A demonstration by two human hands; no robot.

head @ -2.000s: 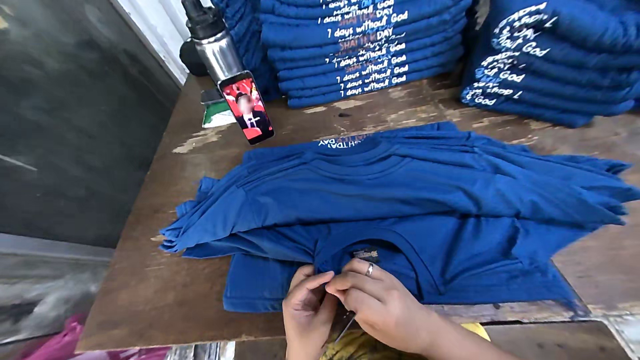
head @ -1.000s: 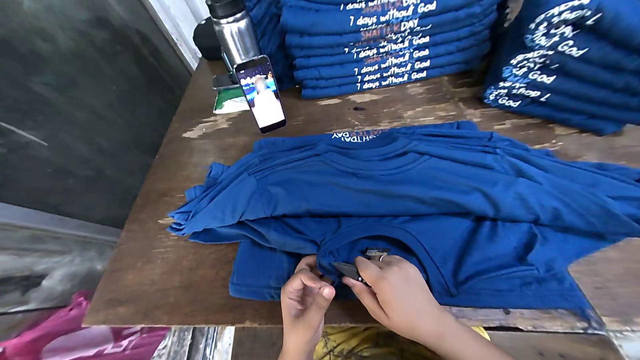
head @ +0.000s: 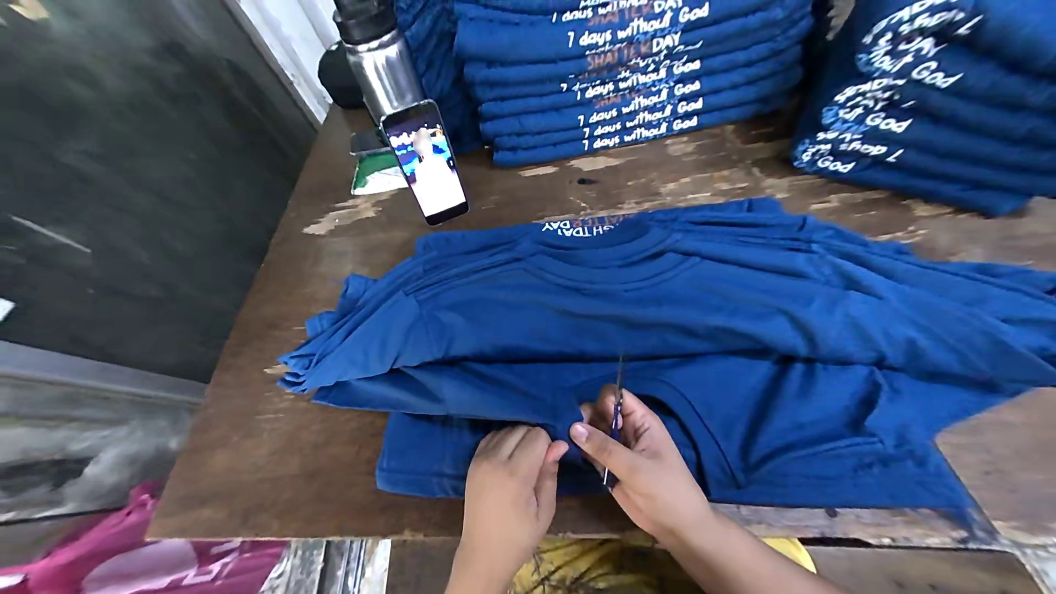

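Observation:
Several blue T-shirts (head: 742, 313) lie loosely piled on the wooden table, the neckline of the nearest one beside my hands. My right hand (head: 643, 462) holds a small pair of thread snips (head: 615, 421), its thin tip pointing away from me over the shirt. Just to the left, my left hand (head: 516, 474) is curled on the near edge of the shirt with a bit of its cloth apparently pinched; the fingertips are partly hidden. The two hands are close together but apart.
Behind the pile stand a stack of folded blue printed shirts (head: 635, 82) and another stack (head: 907, 107) at the right. A lit smartphone (head: 426, 165) leans on a steel bottle (head: 386, 70) by a green and white packet (head: 378, 173). Pink cloth (head: 165, 549) hangs below the table edge (head: 330, 532).
The snips' blade, which lay between my hands, now points away from me in my right hand. My left hand has turned, its back now facing up.

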